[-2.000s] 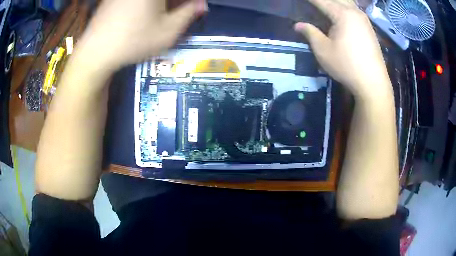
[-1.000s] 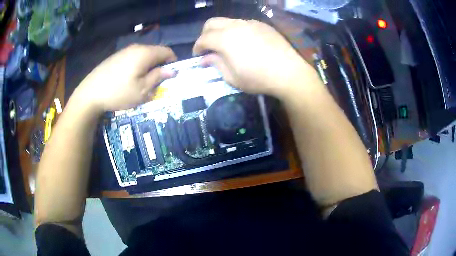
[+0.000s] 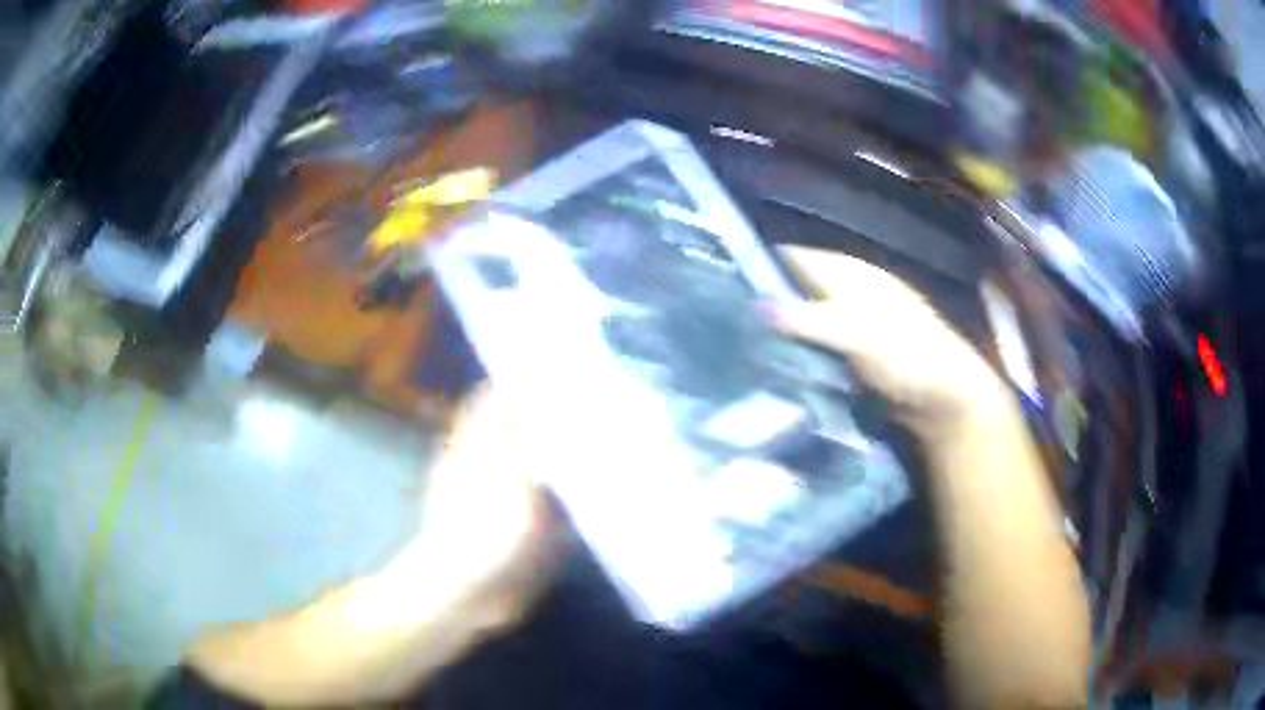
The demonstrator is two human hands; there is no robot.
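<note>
The opened laptop base is tilted and turned diagonally in front of me, blurred by motion. Its silver-white frame and darker inside show, with strong glare over the lower left part. My left hand holds its lower left long edge; the fingers are washed out by glare. My right hand grips the opposite long edge at the right. Single parts on the board cannot be made out.
A blurred yellow tool lies on the brown bench at the upper left. A white desk fan stands at the upper right. A dark box with a red light is at the far right.
The laptop base has been turned from lying roughly level to a steep diagonal. My hands have moved from its far edge to its two long sides. The camera view has also shifted.
</note>
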